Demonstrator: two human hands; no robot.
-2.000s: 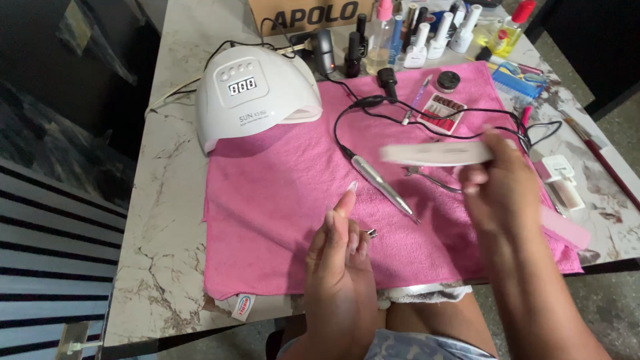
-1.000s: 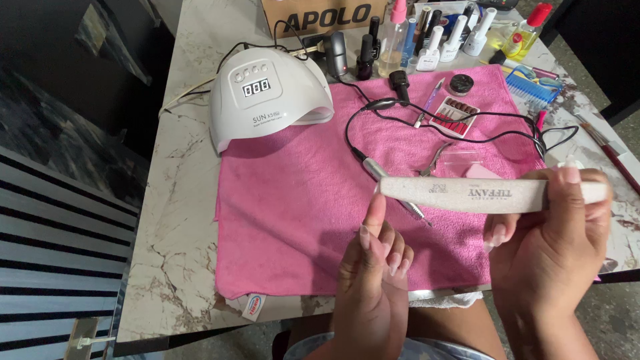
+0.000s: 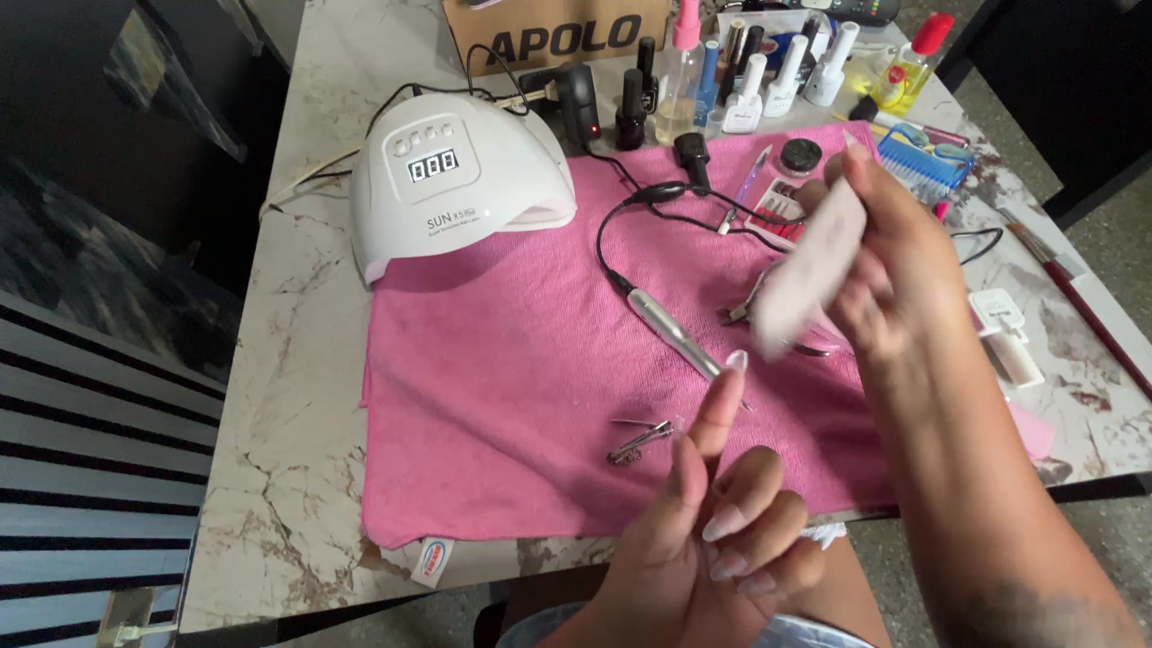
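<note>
My right hand [image 3: 886,261] grips a pale nail file [image 3: 810,270], blurred and tilted, its lower end just above and right of my left index fingertip. Over the near part of the pink towel [image 3: 486,396], my left hand [image 3: 720,522] holds its index finger up, with a long clear nail tip; the other fingers are curled and hold nothing visible. Behind that finger lies a silver pen-shaped electric nail drill [image 3: 675,333] on its cord. Metal nail clippers [image 3: 641,441] rest left of my left hand. Metal nippers [image 3: 742,310] are partly hidden behind the file.
A white nail lamp [image 3: 463,180] stands at the towel's back left. Polish bottles [image 3: 744,94], a pink-capped spray bottle [image 3: 679,81] and a cardboard box [image 3: 553,36] are at the back. On the right are a blue brush [image 3: 922,162] and a dark-red-handled brush [image 3: 1093,310].
The file has swung from nearly level across the left index fingertip to a steep tilt, moving with my right hand. The nail clippers now show beside my left hand.
</note>
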